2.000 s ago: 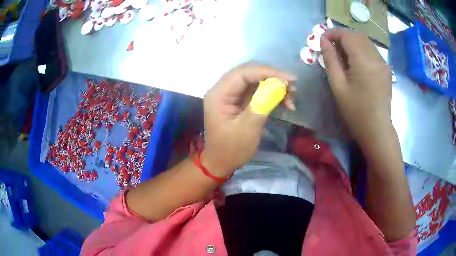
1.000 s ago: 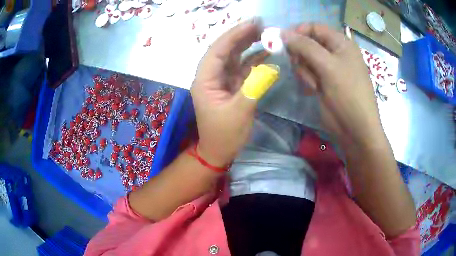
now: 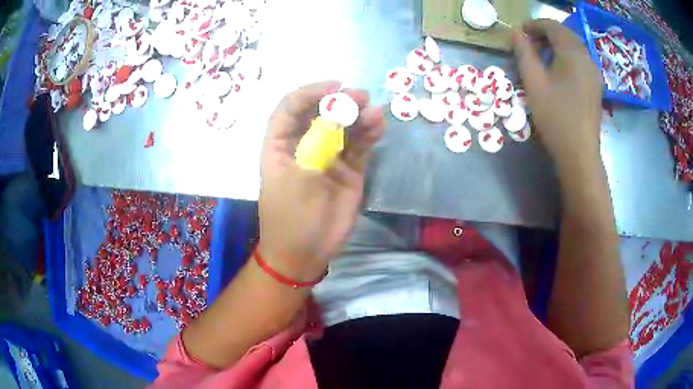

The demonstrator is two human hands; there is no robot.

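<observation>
My left hand point(image 3: 315, 159), with a yellow wrap point(image 3: 321, 144) on its thumb, holds a white disc point(image 3: 339, 110) with a red mark, face up. My right hand point(image 3: 558, 83) is at the upper right, its fingertips at the end of a thin pale stick point(image 3: 507, 24). The stick reaches to a white round dish point(image 3: 479, 13) on a brown cardboard pad point(image 3: 448, 29). Several white discs with red marks point(image 3: 458, 138) lie on the metal table between my hands.
A large heap of discs point(image 3: 220, 81) and a tan ring point(image 3: 70, 52) lie at the upper left. A blue tray point(image 3: 659, 85) of red-marked white pieces stands at the right. Below the metal table point(image 3: 448, 199), a blue crate point(image 3: 218, 251) holds red parts.
The disc, earlier between both hands, is now in my left hand alone. My right hand has moved right and up to the stick. The view has shifted, showing the disc group fully.
</observation>
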